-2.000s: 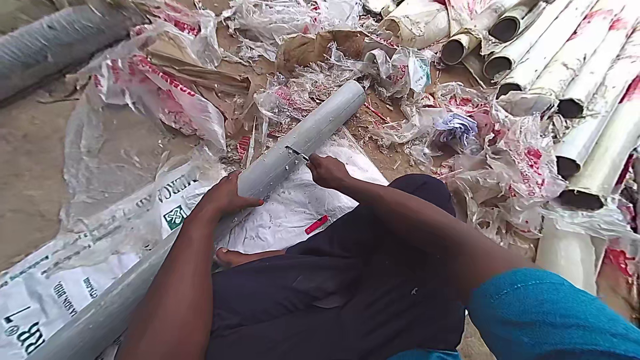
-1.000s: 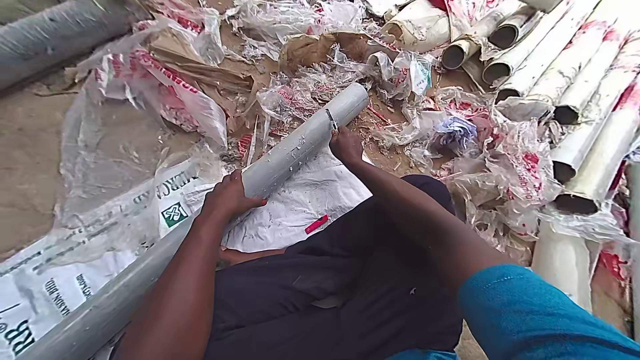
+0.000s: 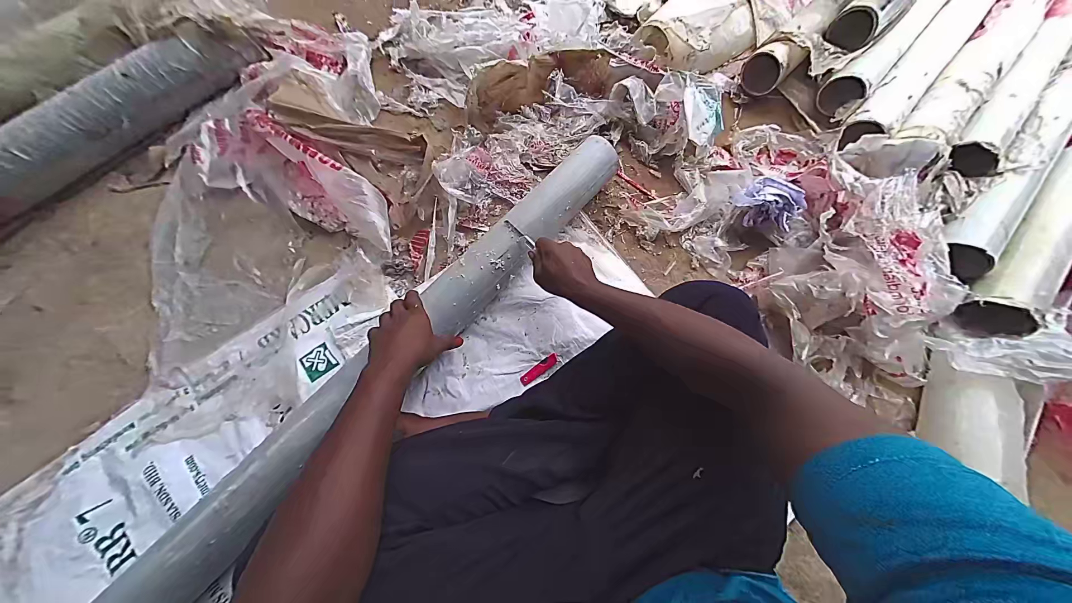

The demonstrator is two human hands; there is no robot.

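A long grey pipe [image 3: 469, 285] runs diagonally from the lower left to the upper middle, beside my legs, with small pale shavings on its upper side. My left hand [image 3: 408, 335] grips the pipe around its middle part, thumb toward me. In my right hand [image 3: 563, 266], closed and nearer the pipe's far end, is a small thin-bladed tool [image 3: 521, 235] whose tip lies on the pipe's surface; the fist hides its handle. A small red object [image 3: 538, 369] lies on the white printed sheet [image 3: 494, 368] under the pipe, close to my knee.
Several pale pipes [image 3: 946, 100] with dark open ends lie at the right. Another thick grey pipe [image 3: 109, 117] lies at the upper left. Crumpled clear plastic wrap with red print [image 3: 310, 176] and brown paper [image 3: 536, 84] are strewn over the sandy ground around the pipe.
Compared with one second ago, my right hand and the blade are lower along the pipe, closer to my left hand. My left hand stays on the pipe.
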